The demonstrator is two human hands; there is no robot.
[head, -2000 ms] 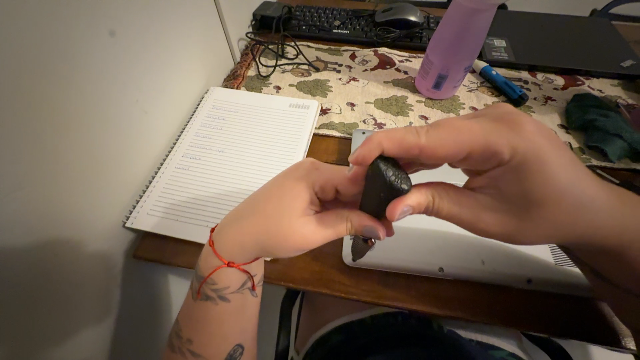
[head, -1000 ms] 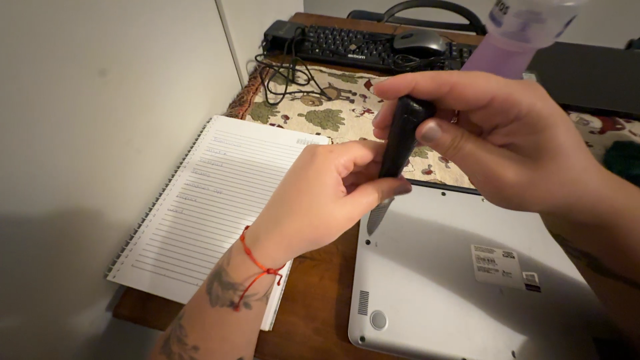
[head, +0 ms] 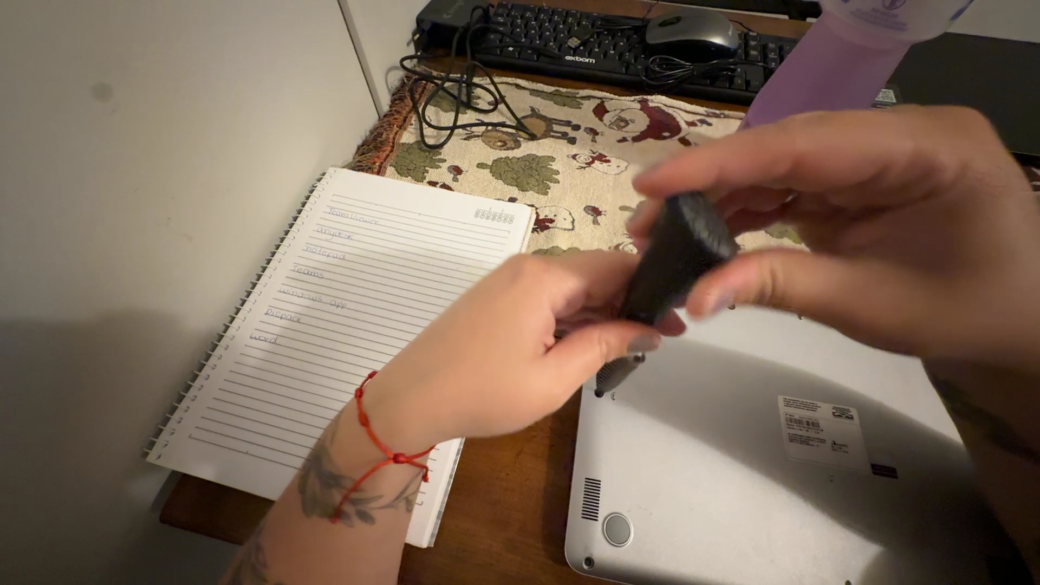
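My left hand pinches the lower part of a black-handled tool, whose kind I cannot tell. Its short grey metal end shows below my left thumb, over a corner screw area of an upturned silver laptop. Whether the end touches the laptop is hard to see. My right hand has its fingers and thumb around the top of the same handle, which is tilted and slightly blurred. The laptop's underside bears a label, a vent and a round rubber foot.
A spiral notebook with handwriting lies at left beside the wall. Behind are a patterned cloth, a tangled cable, a black keyboard, a grey and black mouse and a purple bottle.
The handle, more upright a second ago, now leans with its top to the right. Both hands stay on it. The view has shifted since two seconds ago.
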